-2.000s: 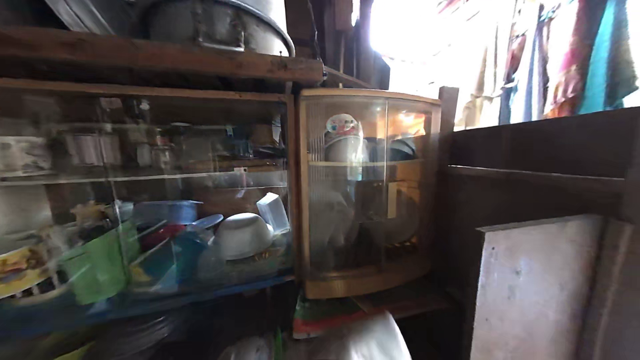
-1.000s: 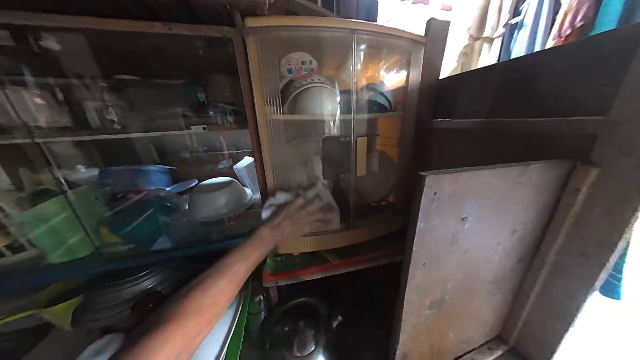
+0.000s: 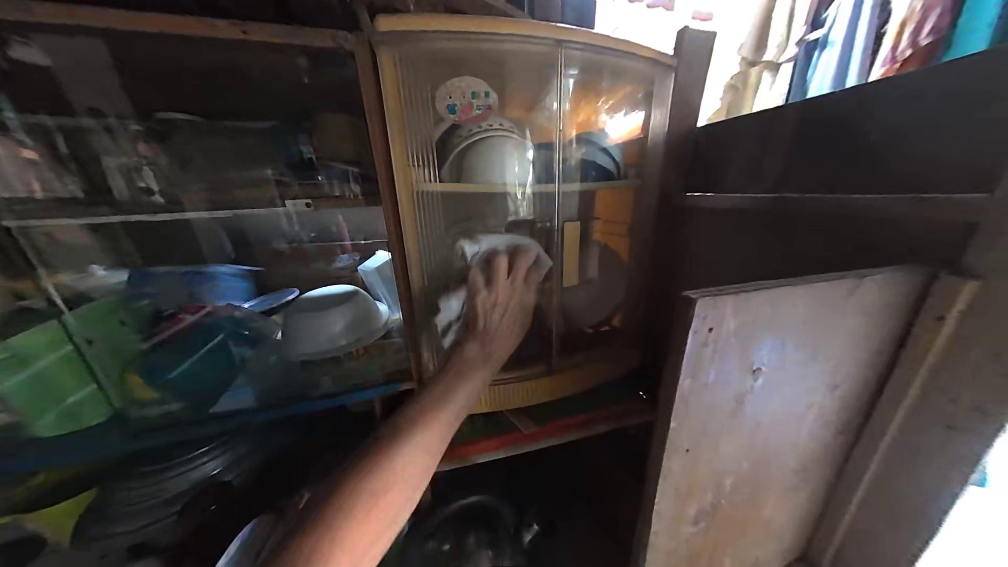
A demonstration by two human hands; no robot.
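Note:
My left hand (image 3: 504, 303) reaches up from the bottom of the view and presses a crumpled white cloth (image 3: 476, 248) on the left glass door of a small yellow-framed cabinet (image 3: 524, 390). The cloth shows above the fingers and to the left of the hand. A round sticker (image 3: 467, 98) is on the upper part of the same door. Behind the glass, a white bowl (image 3: 490, 160) and dark dishes (image 3: 579, 160) are on the upper shelf. My right hand is not in view.
At left, a larger glass-fronted cabinet holds a white bowl (image 3: 331, 319), a green container (image 3: 55, 370) and blue and teal dishes. A wooden panel (image 3: 776, 409) stands at right. Below is a dark round pot or kettle (image 3: 468, 524). Clothes (image 3: 846, 47) hang at the upper right.
My left hand, out of view two seconds ago, came to the lower part of the left door with the cloth and is now higher on the glass. The view has moved nearer the cabinet.

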